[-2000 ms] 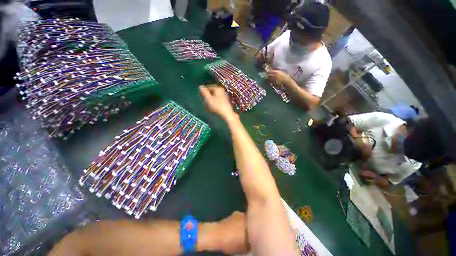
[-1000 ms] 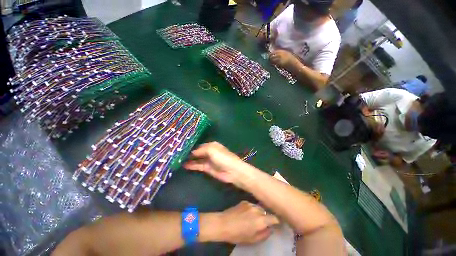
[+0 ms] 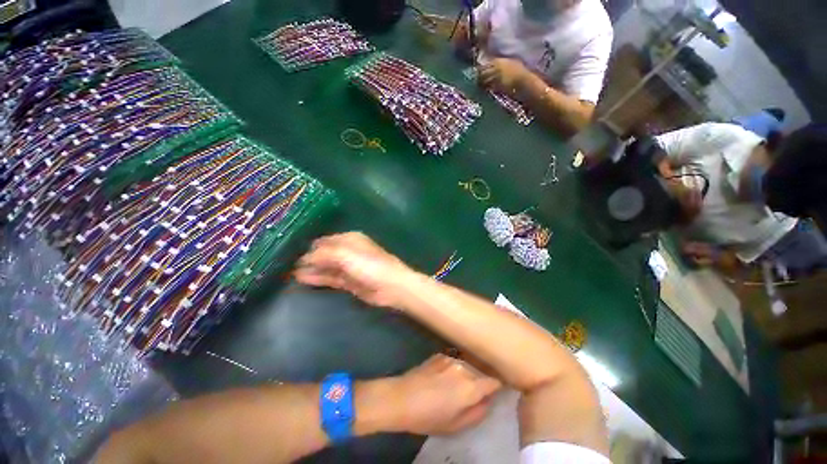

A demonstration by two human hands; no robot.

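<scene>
A wired PCB panel [image 3: 195, 240], its green edge facing right, lies on the green table at the left, against the larger stack of wired panels [image 3: 63, 118]. My right hand [image 3: 343, 267] is just right of the panel's green edge, fingers loosely curled and nothing visible in it. My right forearm crosses over the front of my left hand [image 3: 449, 394]. My left hand, with a blue band on its wrist, is low at the centre by a white board [image 3: 490, 435]; its fingers are partly hidden, so I cannot tell whether it holds anything.
Clear plastic wrap [image 3: 63, 362] lies at the lower left. Two smaller wired panels [image 3: 413, 101] are at the back. Tied lead bundles [image 3: 517, 240], yellow rubber bands [image 3: 476, 188] and loose wires [image 3: 446, 266] lie to the right. Two people work across the table, near a black fan [image 3: 624, 201].
The front wired panel has moved left against the stack. My right hand first came back from the far panels to its edge, then moved left with it. My left hand stays low.
</scene>
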